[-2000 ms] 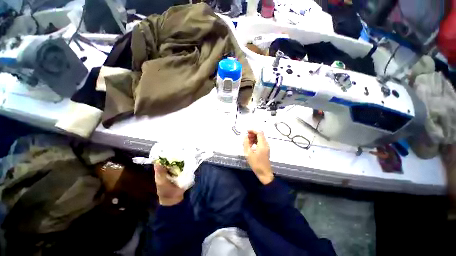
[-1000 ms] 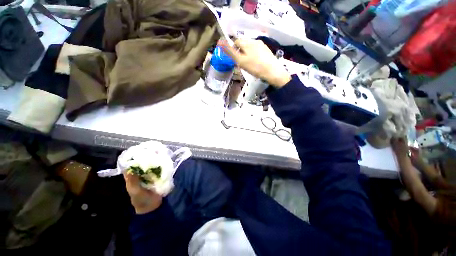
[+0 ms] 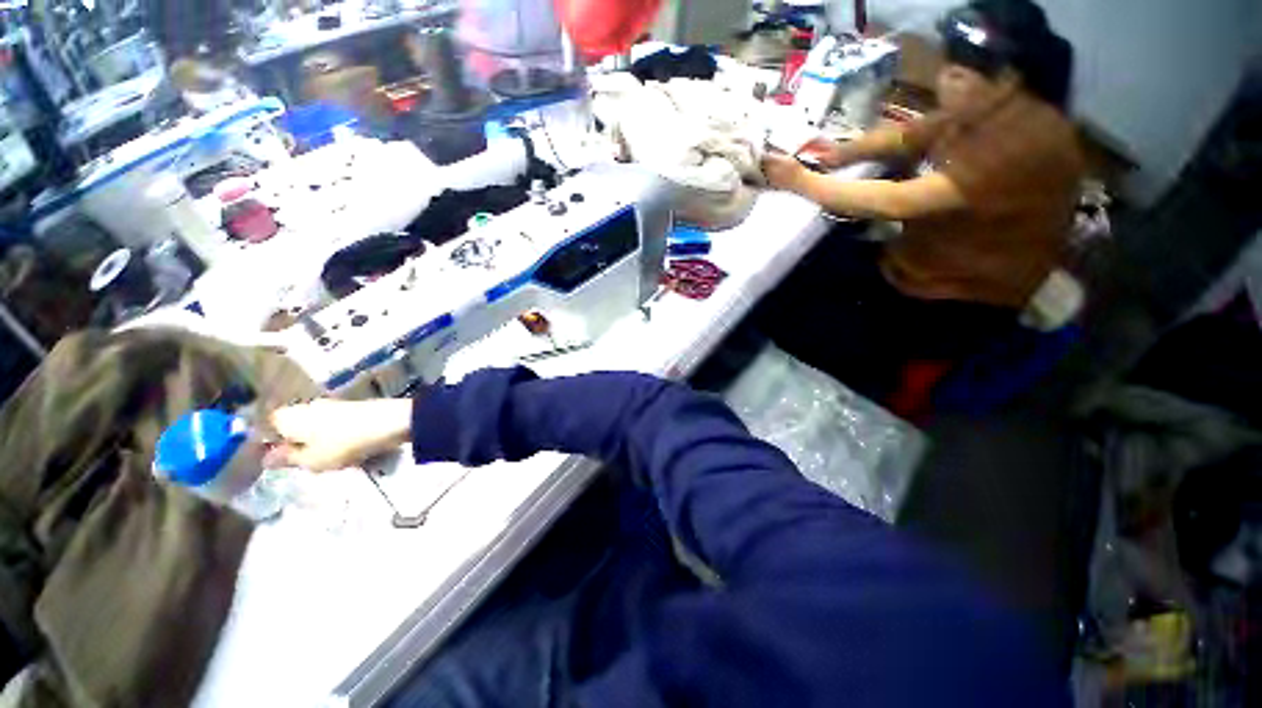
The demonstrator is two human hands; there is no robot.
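The clear bottle with a bright blue cap [image 3: 202, 447] is at the left, beside the olive-brown garment [image 3: 125, 553]. My right hand [image 3: 330, 434] reaches left across the table, its fingertips at the bottle's side just below the cap; whether they grip it cannot be told. The long white sewing machine [image 3: 478, 270] stands behind my right arm. My left hand is not in view, and the white bag with the leafy bun is not seen.
The white table [image 3: 457, 574] runs diagonally. Dark cloth [image 3: 371, 260] lies in the trough behind the machine. A dark-red item [image 3: 692, 278] lies at the machine's right end. A person [image 3: 997, 180] in a brown top sits at the right, with hands at a cream cloth bundle [image 3: 692, 132].
The view has swung to the right, bringing the other person in. My right hand has moved from the top of the bottle cap to the bottle's side. My left hand and the bun have left the picture.
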